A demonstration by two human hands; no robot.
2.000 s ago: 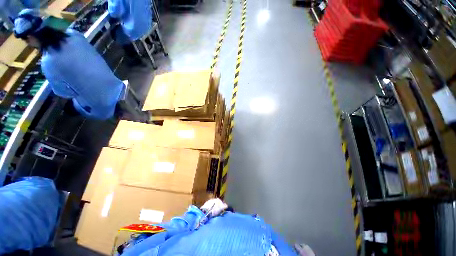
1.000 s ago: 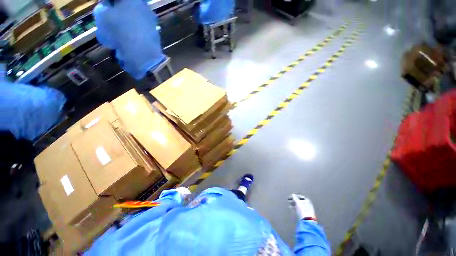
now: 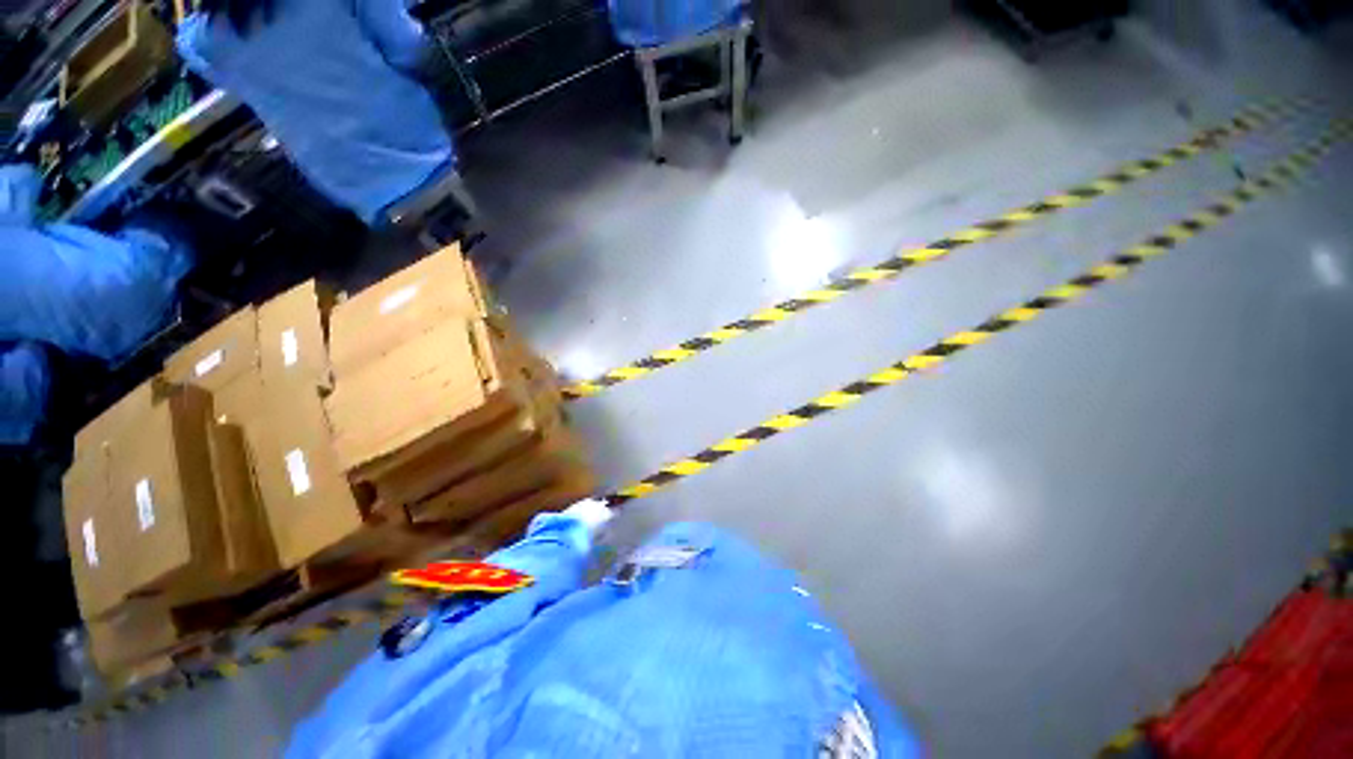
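Observation:
Brown cardboard cartons (image 3: 408, 371) with white labels are stacked at the left, nearest in front of me. My left hand (image 3: 594, 513), white-gloved, shows small and blurred at the end of my blue sleeve, near the right edge of the stack. Whether it holds or touches anything cannot be told. A red and yellow armband (image 3: 462, 577) is on my left sleeve. My right hand is not in view.
Yellow-black tape lanes (image 3: 920, 360) cross the grey floor. Red crates (image 3: 1269, 690) stand at the lower right. People in blue smocks sit at the upper left beside a line with green boards (image 3: 112, 148). A metal stool (image 3: 695, 74) stands at the top.
The view has turned right, so the floor lanes lie flatter and the red crates sit lower in the corner. My right hand, seen open a second ago, has left the picture.

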